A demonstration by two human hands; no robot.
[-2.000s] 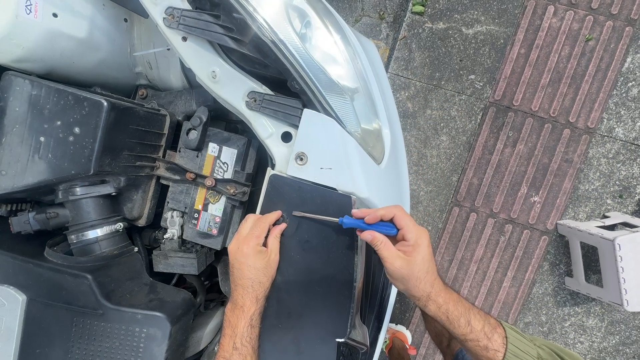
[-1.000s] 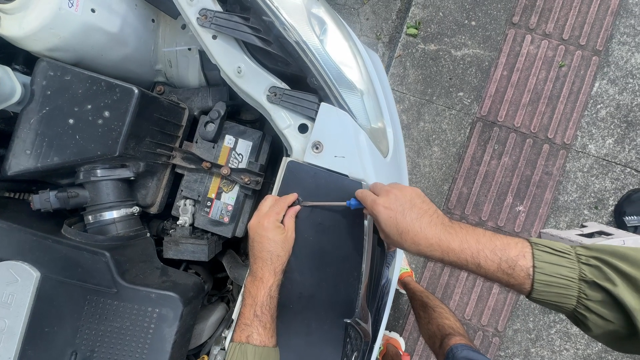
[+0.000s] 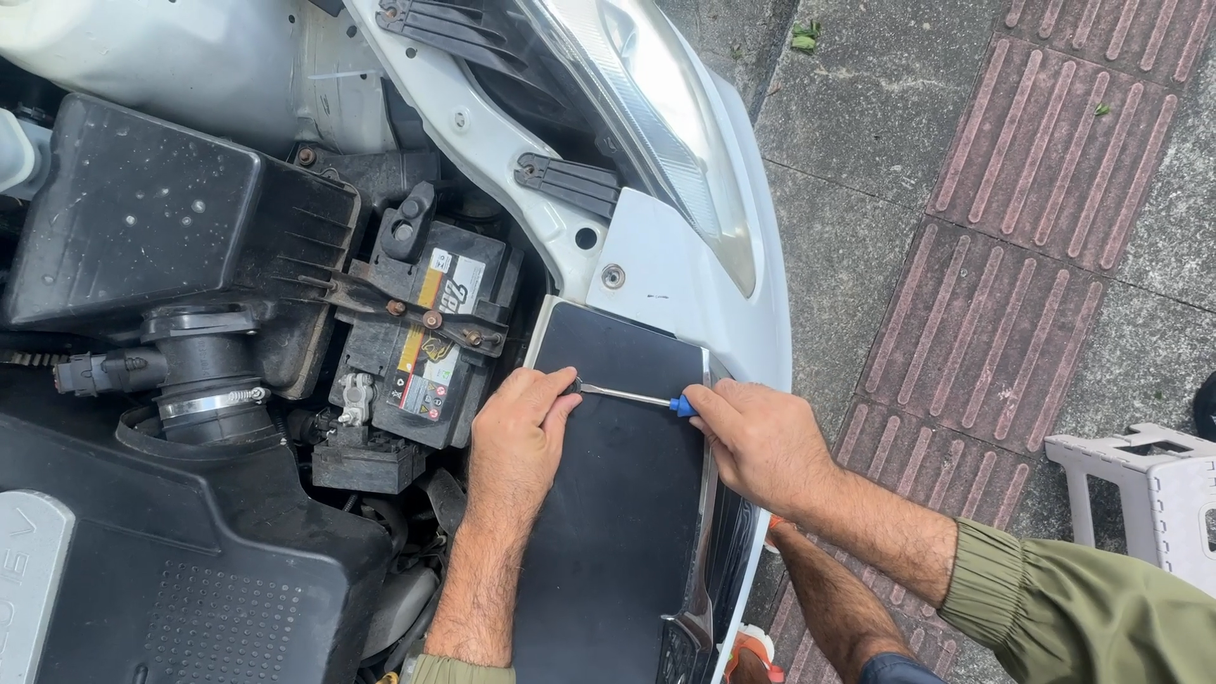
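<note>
Above the black panel [image 3: 608, 513] at the car's front, my left hand [image 3: 518, 437] pinches a small dark piece [image 3: 573, 386] between thumb and fingertips. My right hand [image 3: 765, 442] is closed around the blue handle of a screwdriver [image 3: 627, 394], most of the handle hidden in the palm. The metal shaft lies nearly level and points left, its tip at the small dark piece. What exactly the piece is cannot be told.
Left of my hands are a car battery [image 3: 442, 332] under a rusty bracket, a black air filter housing [image 3: 142, 209] and an engine cover [image 3: 171, 532]. A headlight [image 3: 665, 114] is above. Right are paving, a folding step stool [image 3: 1130, 475] and a person's leg [image 3: 841, 594].
The right hand has closed over the screwdriver's handle, which showed largely uncovered two seconds ago. The shaft's tip has come to the left fingertips. The view has shifted somewhat.
</note>
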